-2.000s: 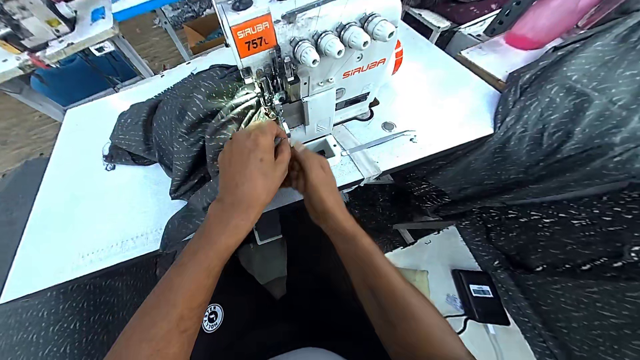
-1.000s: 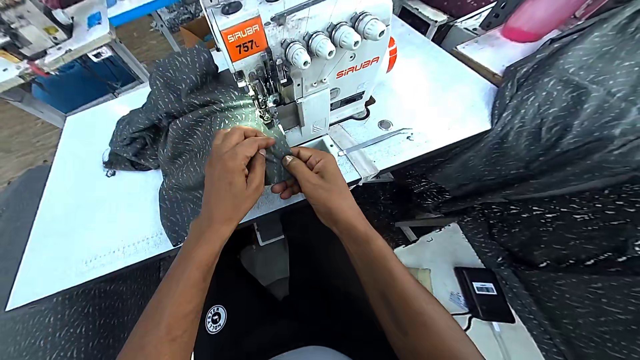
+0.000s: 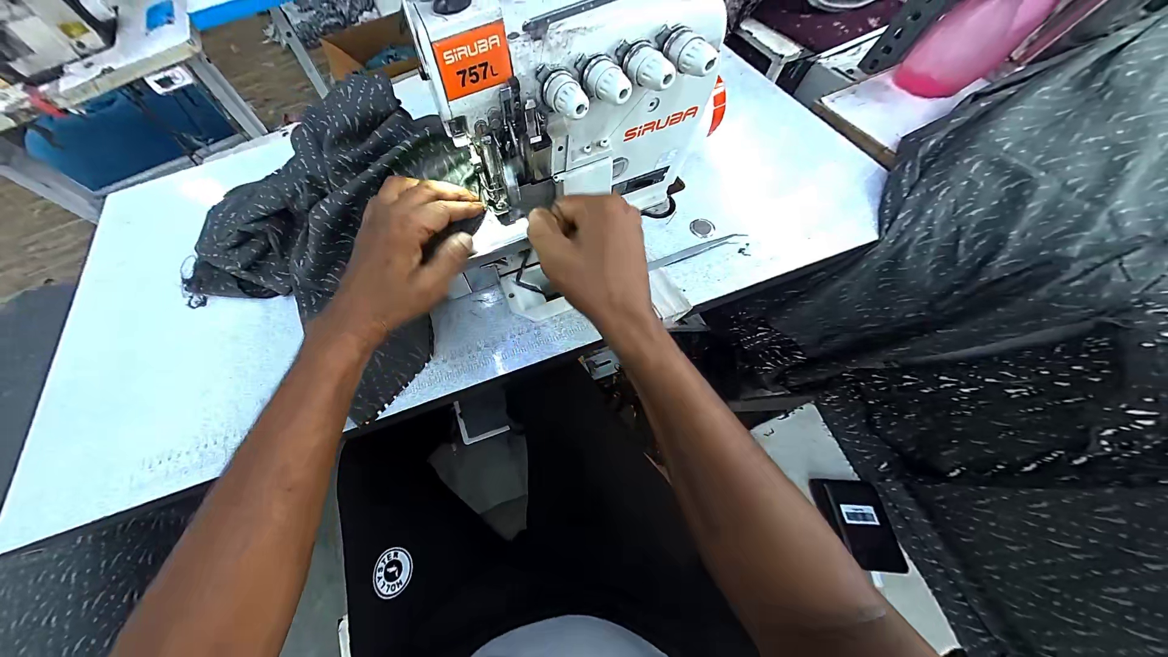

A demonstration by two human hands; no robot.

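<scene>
A white Siruba overlock sewing machine [image 3: 584, 100] stands on the white table, its needle and presser foot area lit. Dark grey fabric with white flecks [image 3: 342, 173] lies bunched to the left of the needle and hangs down over the table's front edge. Just left of the presser foot, my left hand [image 3: 406, 246] pinches this fabric between thumb and fingers. My right hand [image 3: 593, 255] is curled in a loose fist in front of the machine, right of the presser foot; whether it holds anything is hidden. Metal tweezers [image 3: 698, 250] lie on the table right of that hand.
More flecked dark fabric [image 3: 1022, 228] is heaped high at the right. Below it a black device with a label [image 3: 860, 525] lies on a pale surface. A pink object [image 3: 972, 46] sits on a side table at the upper right. A cardboard box [image 3: 365, 46] is behind the machine.
My hands, close together on the fabric one second ago, are now apart on either side of the presser foot. The machine's front plate and the table before it now show between them.
</scene>
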